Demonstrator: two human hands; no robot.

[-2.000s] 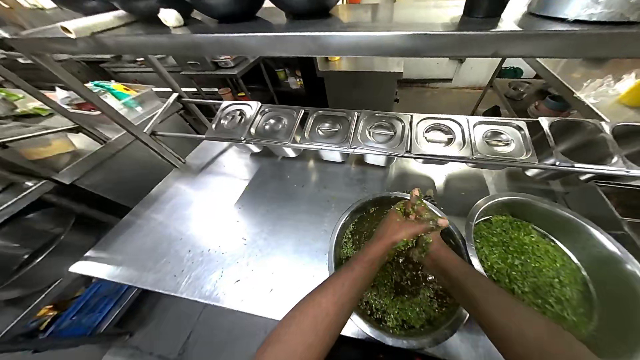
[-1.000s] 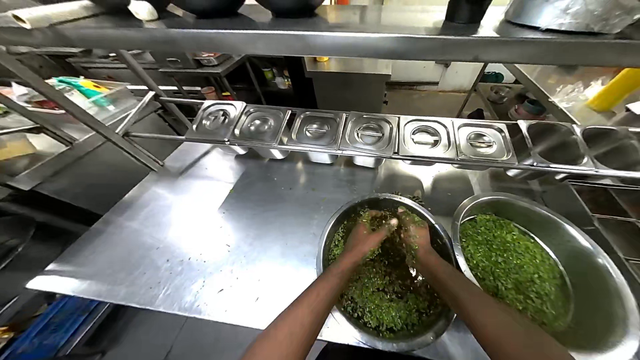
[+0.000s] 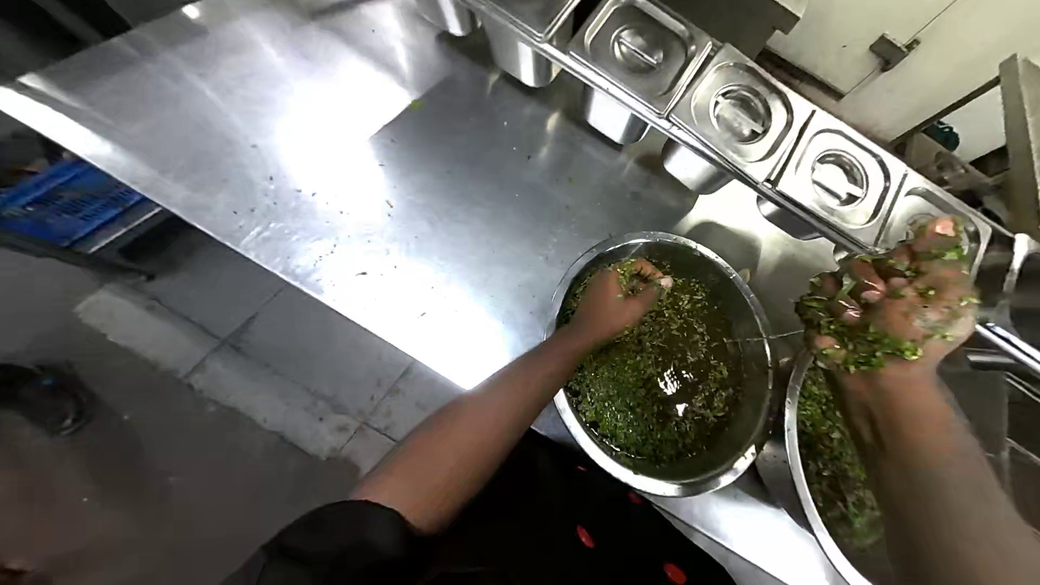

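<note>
A round steel bowl [image 3: 762, 325] holds water with chopped green herbs [image 3: 642, 398] floating in it. My left hand [image 3: 621, 301] is inside this bowl near its far left side, fingers curled around some wet herbs. My right hand [image 3: 902, 301] is raised above the far edge of a second steel bowl [image 3: 800, 455], palm up, with a clump of wet chopped herbs on its palm and fingers. More chopped herbs [image 3: 837, 471] lie in that second bowl, which my right forearm partly hides.
Both bowls stand on a steel worktable [image 3: 487, 187] with scattered herb bits. Lidded steel food pans [image 3: 739, 114] line a rail along its far side. A blue plastic crate [image 3: 65, 199] sits below the table's left end, beside the tiled floor [image 3: 268, 349].
My right hand has left the water bowl, moving up and right with herbs in it. My left hand remains in the bowl, apart from the right. The view has swung and tilted strongly.
</note>
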